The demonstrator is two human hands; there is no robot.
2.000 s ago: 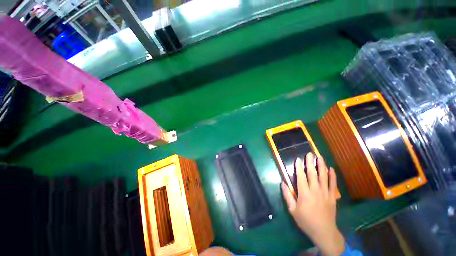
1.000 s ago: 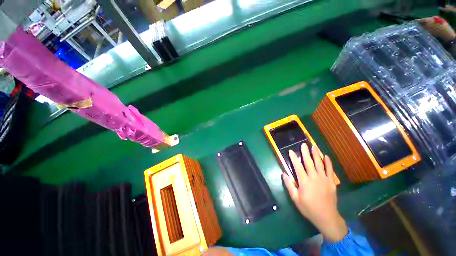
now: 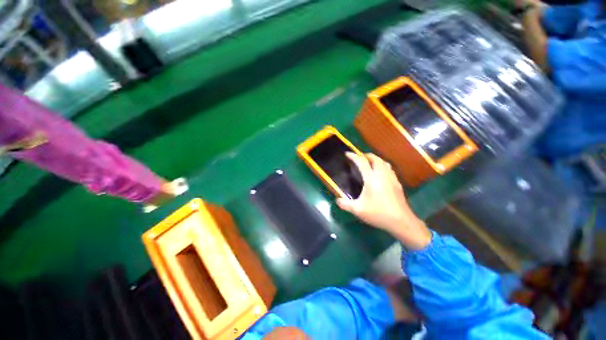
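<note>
A glossy black phone screen assembly (image 3: 335, 163) lies in an orange fixture frame (image 3: 314, 167) on the green bench. My right hand (image 3: 377, 194) spans its near part, thumb on the left side and curled fingers on the right; the near end is hidden. To the left lies a flat black fixture base (image 3: 292, 216) with light corner dots. Further left stands a stack of orange frames (image 3: 242, 255), its top slot empty. My left sleeve (image 3: 322, 312) reaches in at the bottom; a skin-coloured patch is cut off by the bottom edge, and its fingers do not show.
Another orange stack (image 3: 392, 143) with a black screen on top stands at the right, beside clear blister trays (image 3: 465, 80). Dark foam trays (image 3: 100, 305) are at lower left. A pink-wrapped post (image 3: 86, 159) stands at left. Another person's blue sleeve (image 3: 578, 80) shows at right.
The view has shifted right and is blurred. My right hand, earlier spread flat over the screen, has curled its thumb and fingers around its sides. Another person's blue clothing has come into view.
</note>
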